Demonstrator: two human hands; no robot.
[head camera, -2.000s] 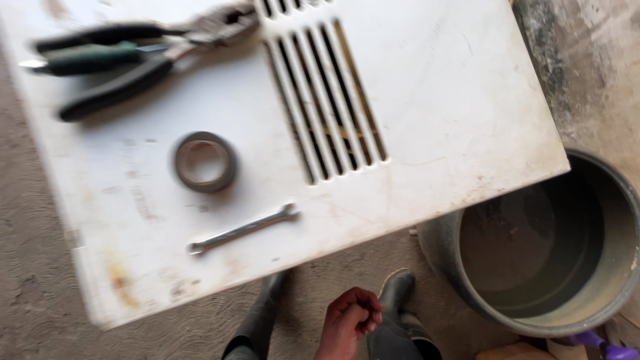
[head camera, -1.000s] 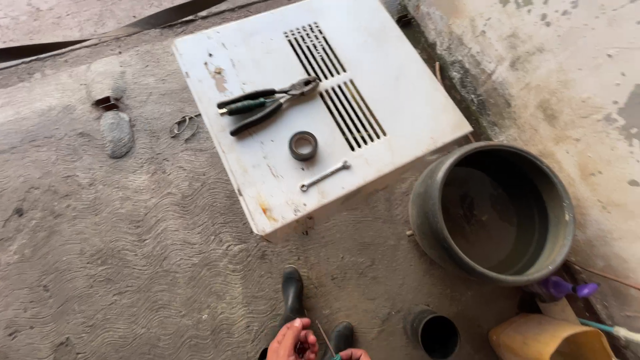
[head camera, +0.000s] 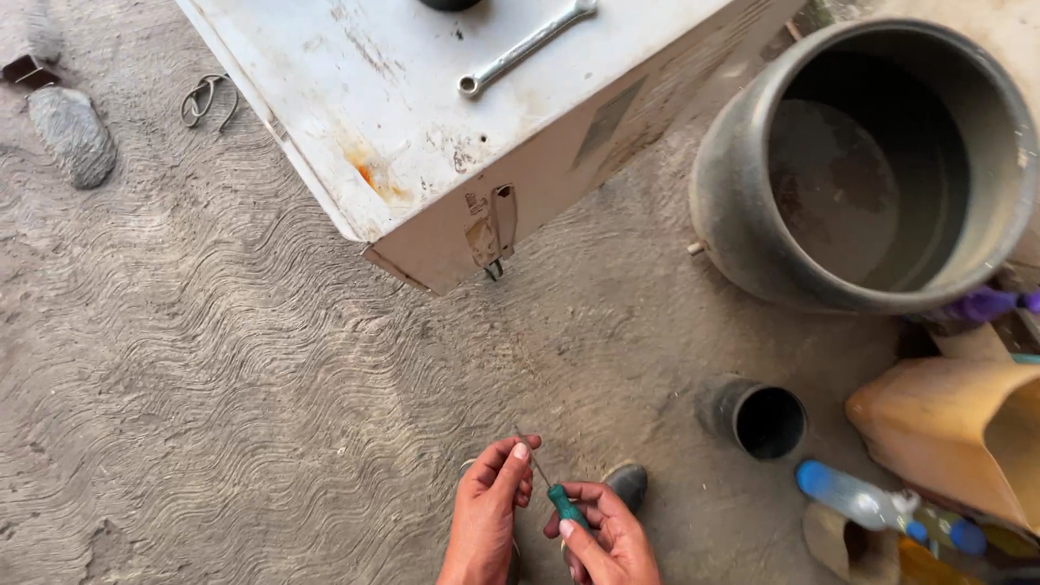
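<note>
My right hand (head camera: 605, 532) holds a screwdriver (head camera: 566, 505) by its green handle, low in the middle of the head view. The thin metal shaft points up and to the left. My left hand (head camera: 491, 504) has its thumb and fingertips closed on that shaft. Beyond both hands, a combination wrench (head camera: 526, 50) lies on the scuffed white metal top of a boxy appliance (head camera: 406, 122). A black roll of tape (head camera: 452, 2) is partly cut off at the top edge.
A large dark tub (head camera: 731, 187) with liquid in it stands at the right. Below it are a small black cylindrical container (head camera: 769, 421), a cut yellow jerrycan (head camera: 934, 431) and plastic bottles (head camera: 849, 494). A stone (head camera: 73, 138) and bent wire (head camera: 207, 101) lie on the floor at upper left.
Both hands are now up in view with the screwdriver between them; two seconds ago only one hand showed, at the bottom. The view has shifted a lot, and the pliers are out of it.
</note>
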